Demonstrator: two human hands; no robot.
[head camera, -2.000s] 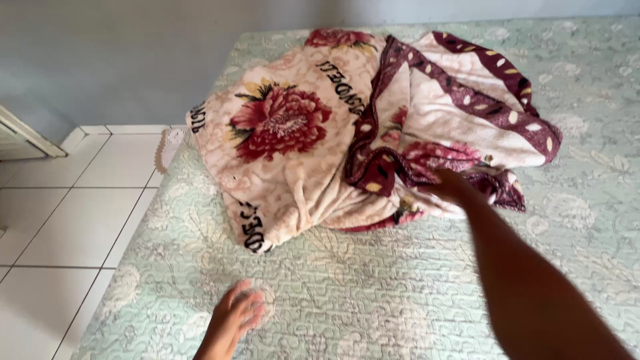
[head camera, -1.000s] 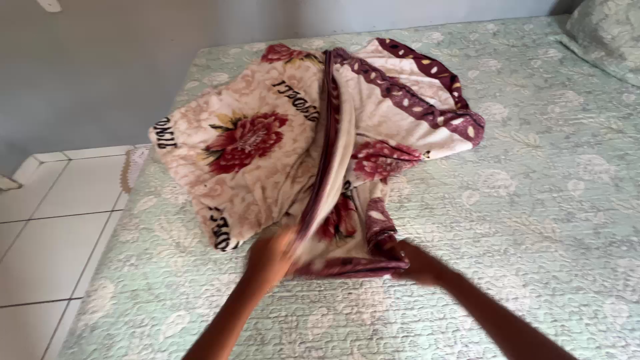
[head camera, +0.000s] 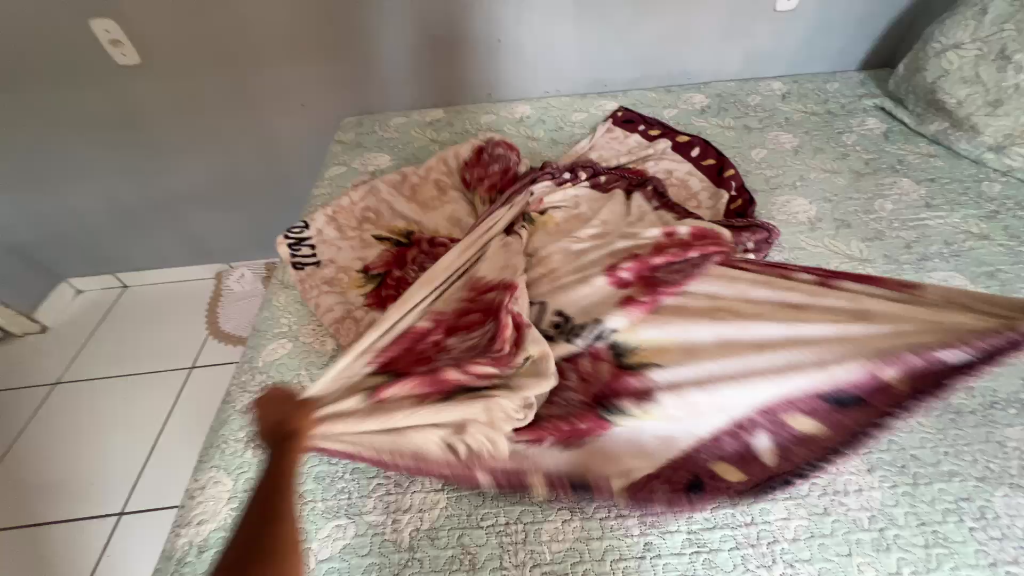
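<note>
A cream plush blanket (head camera: 480, 320) with red flowers, dark lettering and a maroon border lies crumpled on a bed with a pale green quilted bedspread (head camera: 448, 528). My left hand (head camera: 284, 420), blurred, grips the blanket's near edge at the left side of the bed. From there the near part stretches taut to the right edge of the view, where it gathers to a point. My right hand is outside the view. The maroon border sags between the two ends, and the far part of the blanket rests in folds.
A pillow (head camera: 972, 80) in a matching green cover lies at the back right. A grey wall (head camera: 240, 120) with a white outlet plate (head camera: 114, 41) stands behind the bed. White floor tiles (head camera: 120, 408) and a crocheted-edge rug or cloth (head camera: 240, 300) are at the left.
My left hand, empty two seconds ago, now holds the blanket's edge. Both hands were at the near folds one second ago; my left has moved left, and the near part is spread wide.
</note>
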